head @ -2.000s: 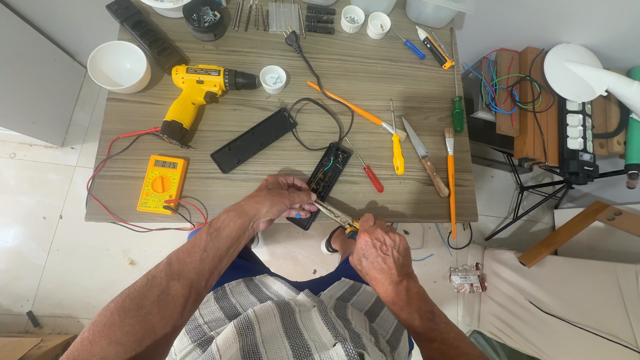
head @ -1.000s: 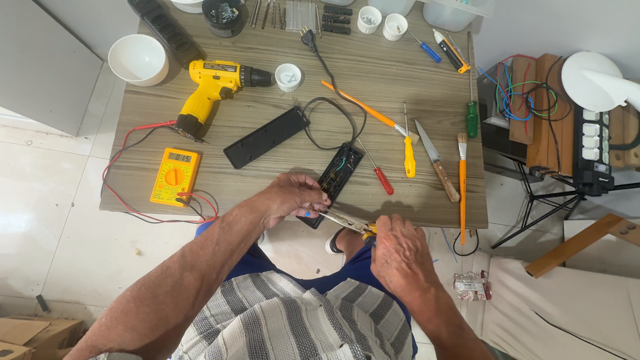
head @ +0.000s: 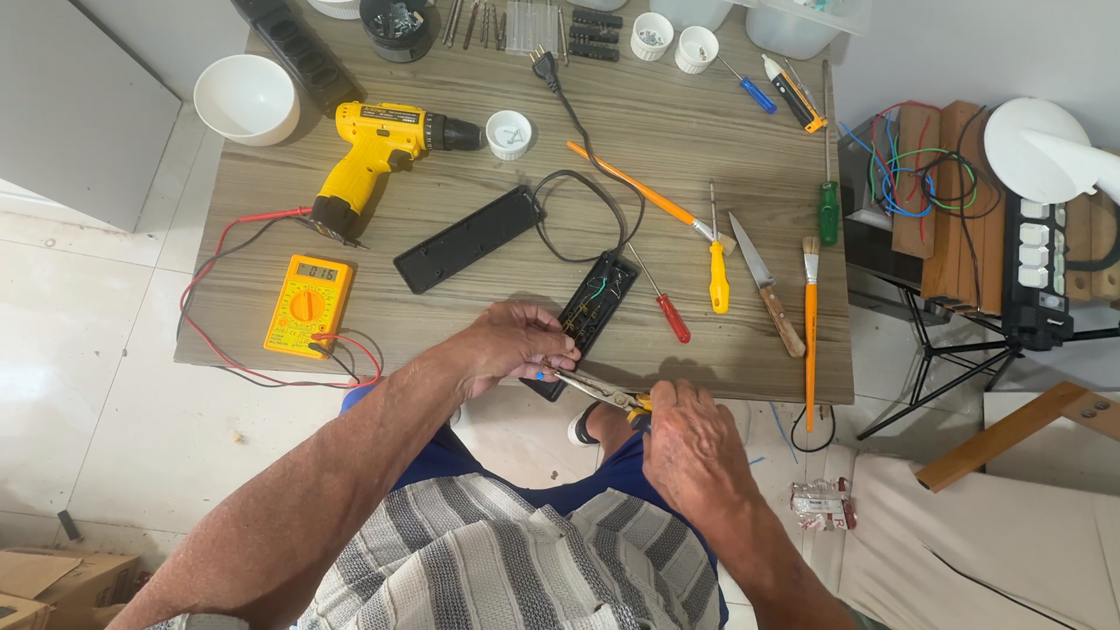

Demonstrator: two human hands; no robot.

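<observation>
My right hand [head: 696,437] grips long-nose pliers [head: 612,395] by their yellow-and-black handles, jaws pointing left. At the jaw tips, my left hand [head: 516,350] pinches a small piece with a blue part [head: 541,376]; its exact kind is too small to tell. Under and beside my left fingers lies the opened black power strip housing [head: 602,302], with brass contacts and a green wire inside. A black cord runs from its upper end to a plug [head: 544,68]. The housing's black cover [head: 470,238] lies to the upper left.
Around the work lie a red screwdriver [head: 672,317], a yellow screwdriver [head: 718,278], a knife [head: 780,319], paintbrushes [head: 811,332], a yellow cordless drill [head: 372,157] and a multimeter [head: 308,306] with leads. A small white cup [head: 508,135] holds screws. The wooden table's front edge [head: 770,389] is near my right hand.
The view has shifted slightly. Both hands stay at the near end of the housing, with the pliers still in my right hand.
</observation>
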